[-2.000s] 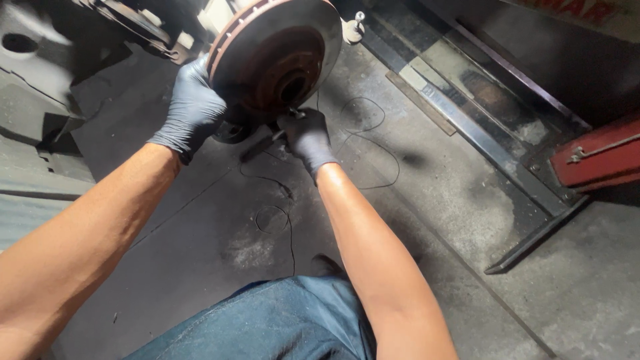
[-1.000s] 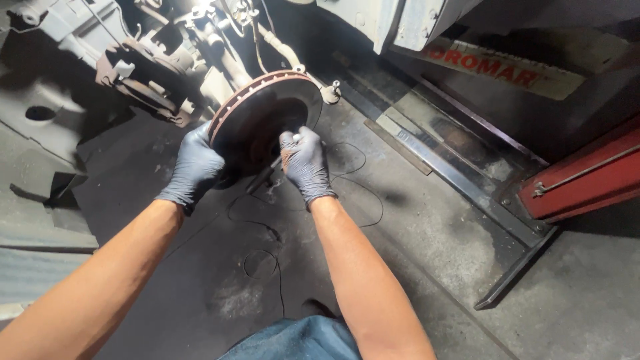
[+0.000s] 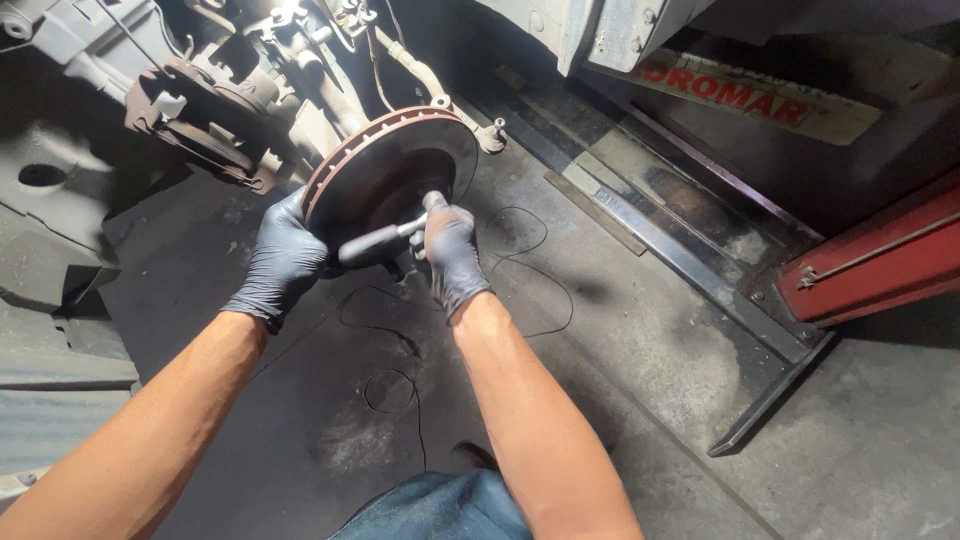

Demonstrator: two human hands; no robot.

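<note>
A vented brake disc (image 3: 390, 176) with a rusty rim stands tilted in the upper middle, beside the steering knuckle and suspension parts. Gloved in grey, my left hand (image 3: 283, 251) grips the disc's lower left edge. My right hand (image 3: 448, 244), in the same kind of glove, is closed around a hand tool, probably a ratchet, in front of the disc's hub area. The tool's handle (image 3: 371, 244) points left across the lower part of the disc. My right fingers hide its head, so what it touches cannot be told.
A ball joint end (image 3: 493, 136) sticks out right of the disc. Thin black cable (image 3: 416, 390) loops on the concrete floor below. At right are a metal lift base (image 3: 675, 270) and a red post (image 3: 877, 262). Car body panels (image 3: 60, 322) border the left side.
The tool's handle, under the disc two seconds ago, now lies across the disc's lower face. My left hand stays at the disc's edge. The view has shifted to show more suspension.
</note>
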